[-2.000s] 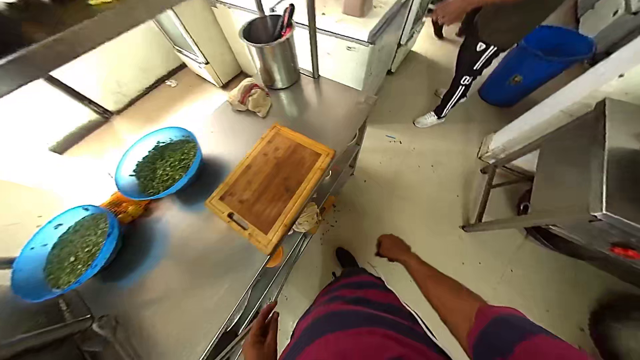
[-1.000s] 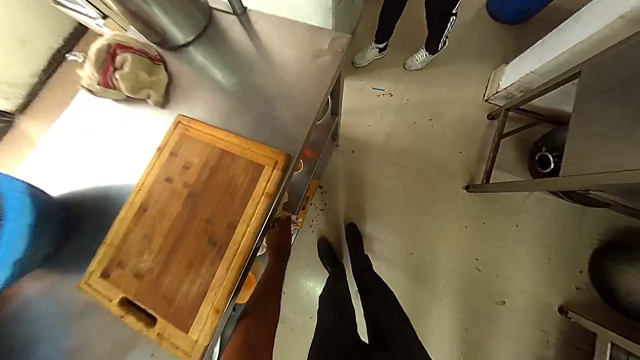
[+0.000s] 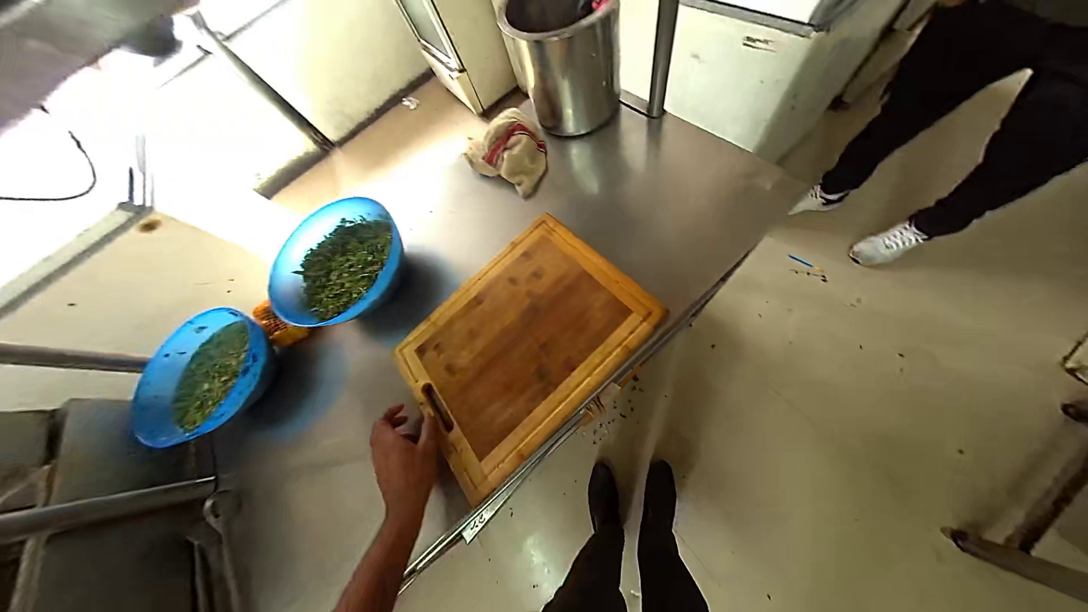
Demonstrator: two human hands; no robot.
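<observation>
A wooden cutting board [image 3: 527,340] with a grooved rim and a handle slot lies on the steel table [image 3: 697,187]. At its near left corner, beside the slot, is my left hand [image 3: 406,455], fingers apart and holding nothing; its fingertips are at or close to the board's edge. Farther left stand two blue plastic bowls of chopped green leaves, one nearer the middle [image 3: 285,280] and one at the left [image 3: 153,404]. Something orange [image 3: 280,325] lies between them. Behind the board rests a crumpled beige cloth with a red stripe [image 3: 510,153]. My right hand is out of view.
A tall steel pot [image 3: 565,81] stands at the table's back beside an upright metal post [image 3: 663,59]. A person in dark trousers and white shoes [image 3: 888,244] stands beyond the table's right end. Scraps lie on the floor, and metal legs [image 3: 1020,561] show at lower right.
My left hand is now by the board's handle end; one second ago a hand was at the board's right edge, over the table side. The view has swung so both bowls show again.
</observation>
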